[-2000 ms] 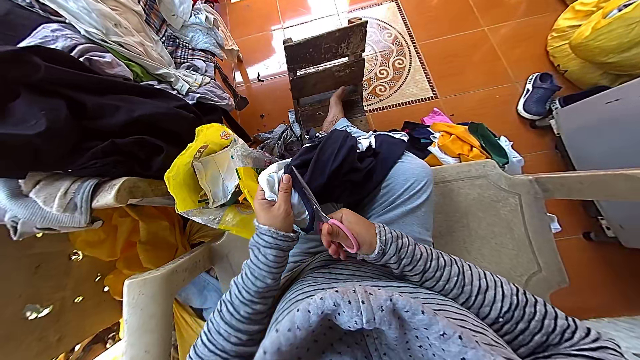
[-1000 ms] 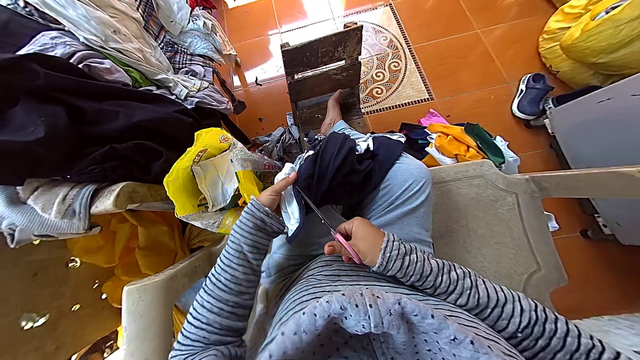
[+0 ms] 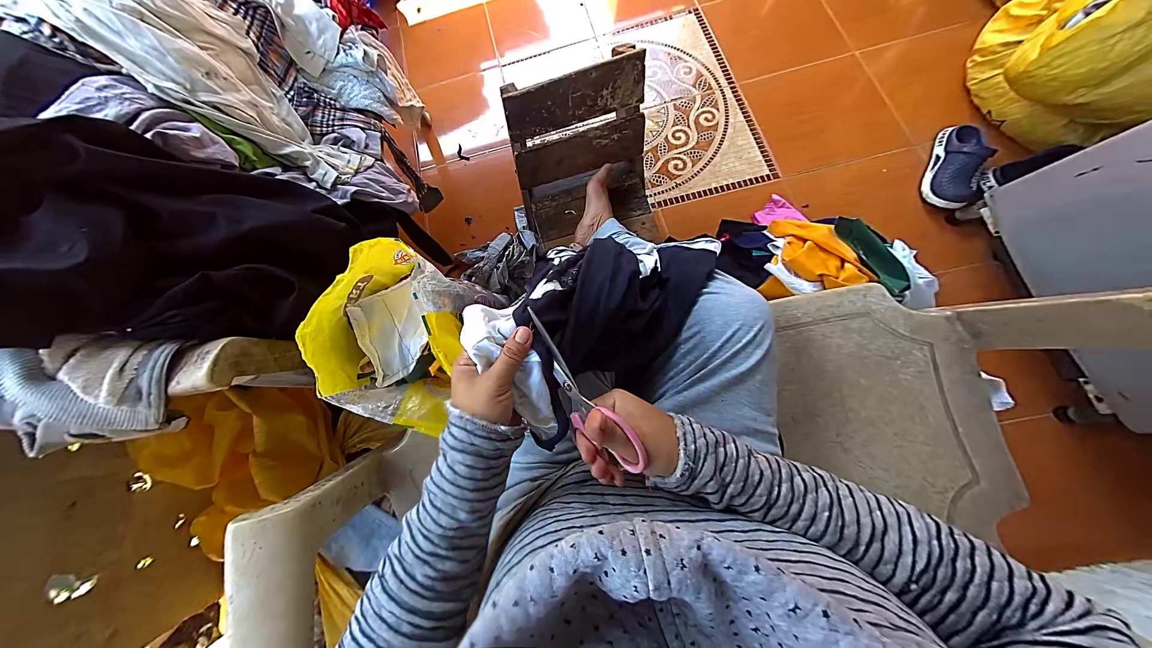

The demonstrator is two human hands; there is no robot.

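A black garment with white parts [image 3: 612,310] lies over my lap and leg. My left hand [image 3: 490,387] grips its bunched white cloth [image 3: 513,355], thumb on top, near the dark edge. My right hand [image 3: 630,436] holds scissors with pink handles [image 3: 625,441], fingers in the loops. Their metal blades point up and to the left, along the border between white and dark cloth. Whether the blades have cloth between them cannot be told. A yellow plastic bag [image 3: 337,337] with pale cloth in it stands just left of my left hand.
Clothes [image 3: 180,225] are heaped at the left over a plastic chair. A wooden stool [image 3: 576,135] stands ahead, my bare foot on it. Colourful cloths [image 3: 823,256] lie on the tiled floor beside the plastic seat [image 3: 873,396]. A dark shoe [image 3: 954,166], yellow sack [image 3: 1071,72] and grey panel [image 3: 1098,216] are at right.
Since a second ago my left hand has taken a fuller grip on the white cloth, which is now bunched rather than hanging in a strip. The scissors remain in my right hand.
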